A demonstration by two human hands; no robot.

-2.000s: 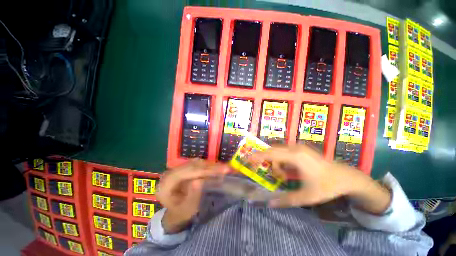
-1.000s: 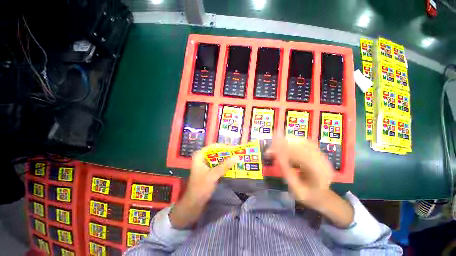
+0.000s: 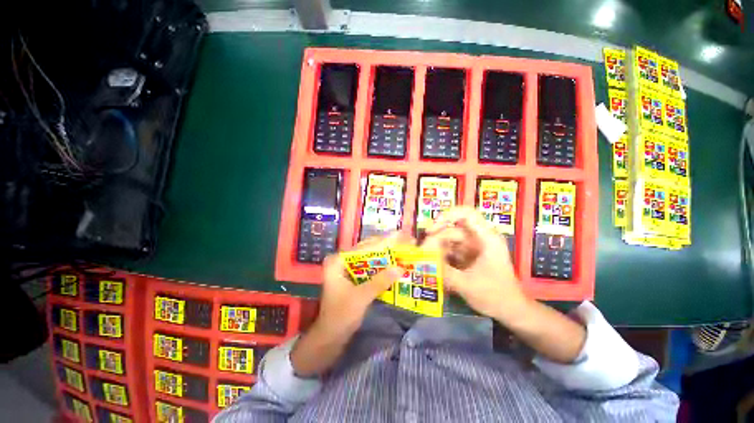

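A red phone tray (image 3: 438,167) lies on the green bench in front of me, with two rows of keypad phones. In the front row, the leftmost phone (image 3: 320,216) has a bare dark screen; the others show yellow labels. The back row phones (image 3: 388,111) have bare dark screens. My left hand (image 3: 351,285) holds a yellow label strip (image 3: 420,281) over the tray's front edge. My right hand (image 3: 475,260) is at the strip's right end, thumb and fingers close together and slightly blurred. I cannot tell whether it grips the strip.
A stack of yellow label sheets (image 3: 659,149) lies at the right, with a small white slip (image 3: 611,122) beside it. Black equipment with loose wires (image 3: 91,124) stands at the left. Filled red trays (image 3: 145,347) are at the lower left. A metal rail (image 3: 463,31) runs behind the bench.
Since two seconds ago, the strip has turned from a slanted position to nearly level in my left hand. My right hand has moved in close to its right end.
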